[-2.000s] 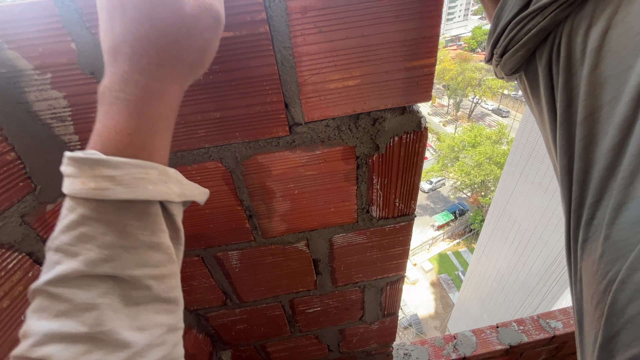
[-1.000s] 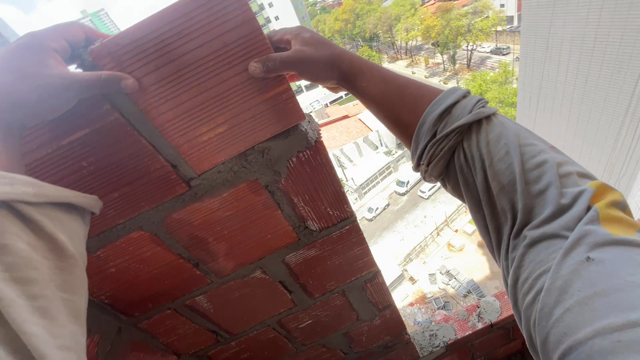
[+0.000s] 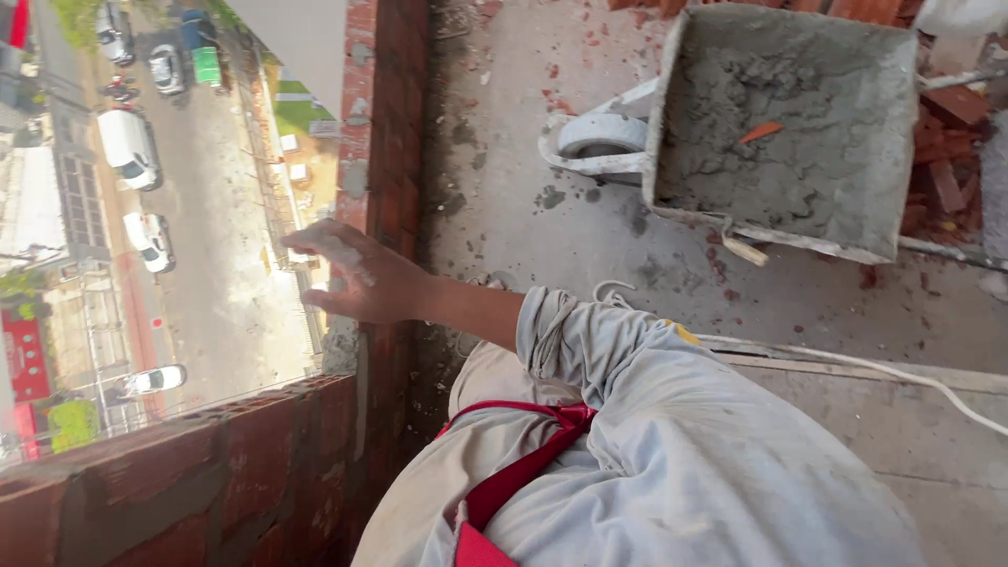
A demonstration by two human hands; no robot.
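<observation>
My right hand (image 3: 366,276), dusted with grey mortar, reaches left over the top of the low red brick wall (image 3: 356,181). Its fingers are apart and hold nothing. My left hand is out of view. Below, another run of hollow clay brick wall (image 3: 260,449) with grey mortar joints meets the first at a corner. At the upper right stands a wheelbarrow (image 3: 661,118) filled with wet grey mortar (image 3: 787,150). An orange brick shard (image 3: 761,131) lies on the mortar.
Beyond the wall is a long drop to a street (image 3: 213,236) with parked cars. Broken bricks (image 3: 945,157) lie beside the wheelbarrow. A white rope (image 3: 866,362) runs over the floor (image 3: 504,205). A red harness strap (image 3: 512,480) crosses my body.
The view has swung far round, down to the floor and wheelbarrow. One second ago both hands were at a large brick on top of the wall; now the right hand is off it, fingers spread.
</observation>
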